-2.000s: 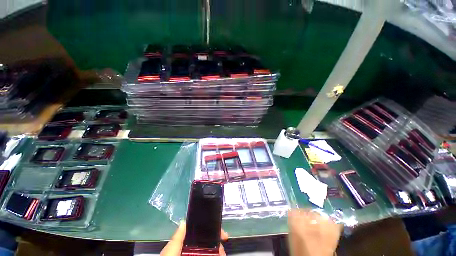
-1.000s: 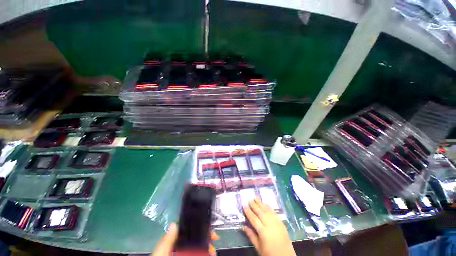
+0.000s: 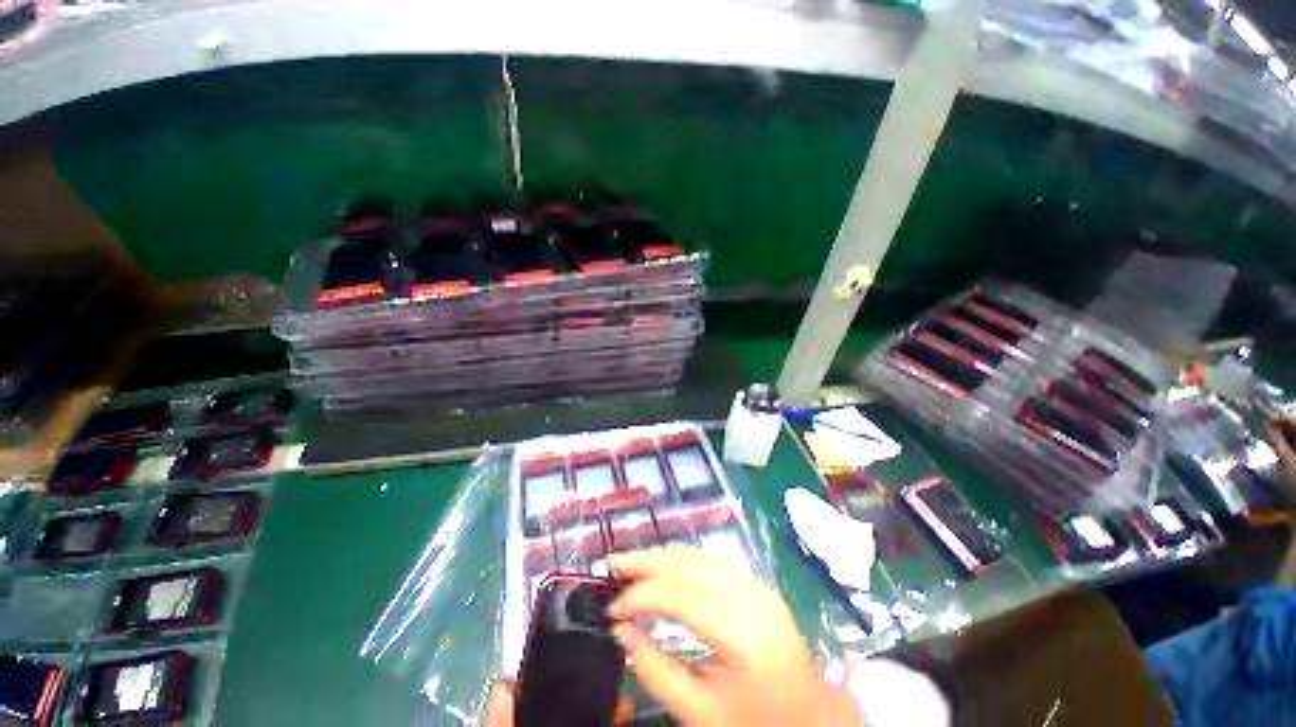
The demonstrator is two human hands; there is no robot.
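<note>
A black mobile phone with a red edge (image 3: 571, 656) stands upright at the lower middle, its bottom cut off by the picture's edge. My left hand (image 3: 502, 702) holds it from below; only a little of the hand shows. My right hand (image 3: 732, 639) is at the phone's upper right edge, its fingertips by the phone's top. Whether they grip it or a thin piece on it is unclear. Behind lies the panel sheet (image 3: 691, 439) with red-bordered panels, partly covered by the phone and right hand.
Stacked blister trays (image 3: 490, 341) stand at the rear. A blister tray with phones (image 3: 245, 568) lies left, a tilted blister tray (image 3: 1016, 405) right. A white bottle (image 3: 751, 426) stands by the post (image 3: 888, 213). White paper (image 3: 830, 536) lies right of the sheet. A blue sleeve (image 3: 1234, 668) shows far right.
My right hand has moved from the panel sheet to the phone's top. The view has shifted, so the bench things sit further left.
</note>
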